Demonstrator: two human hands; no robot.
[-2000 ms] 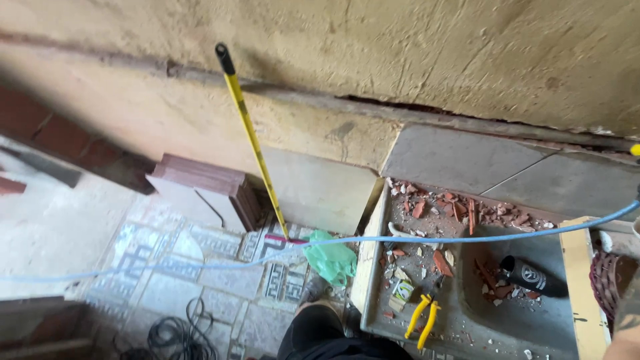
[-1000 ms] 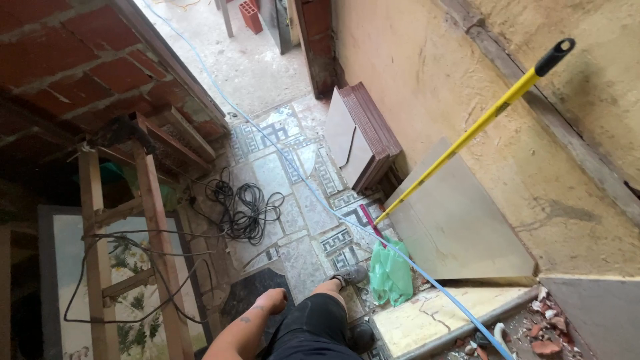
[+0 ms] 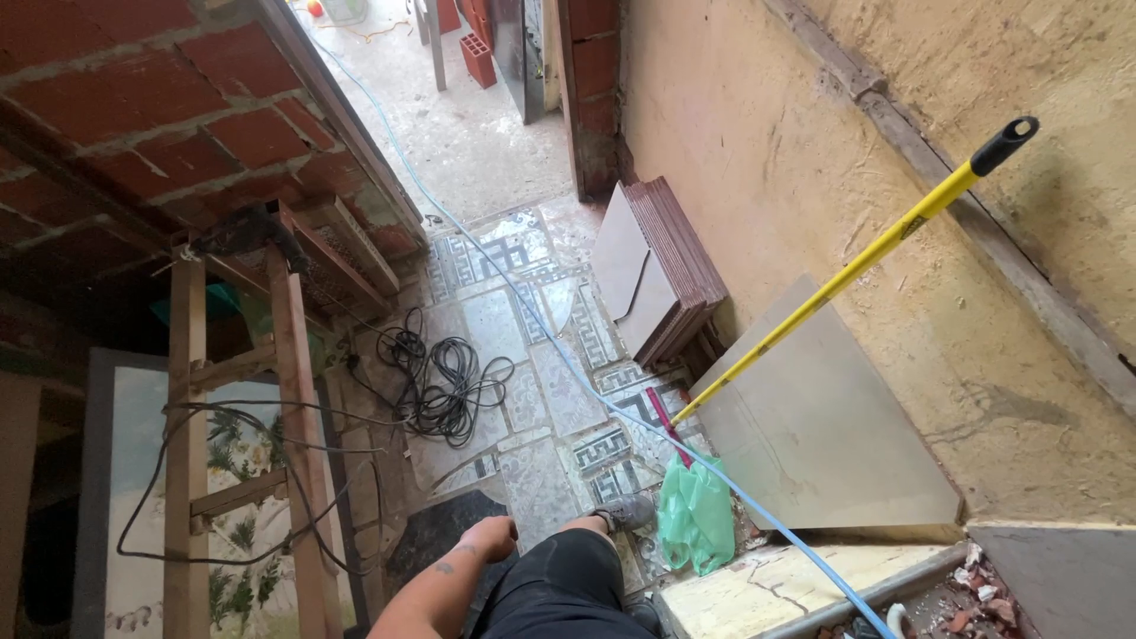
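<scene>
My left hand [image 3: 491, 536] hangs low at the bottom centre, beside my knee and over a dark flat piece [image 3: 448, 532] on the floor. Its fingers look curled, but whether it holds anything is hidden. My right hand is out of view. Past my knee, a green plastic bag [image 3: 697, 515] sits on the patterned tile floor [image 3: 550, 382]. Behind the bag a yellow pole [image 3: 825, 288] with a black end leans up toward the wall, its foot by a pink bar [image 3: 661, 413]. A light blue hose or cable [image 3: 568, 359] runs from the doorway to the lower right.
Coiled black cable [image 3: 453, 382] lies left of centre, near a wooden stepladder [image 3: 297, 426] and a framed picture [image 3: 133, 444]. Stacked tiles [image 3: 666, 266] and a large slab [image 3: 825, 426] lean on the right wall. Rubble [image 3: 985, 595] fills the lower right corner. A doorway opens at the top.
The view has swung left from the wall and the rubble-filled basin to the doorway and stepladder. My left hand, unseen two seconds ago, is in view.
</scene>
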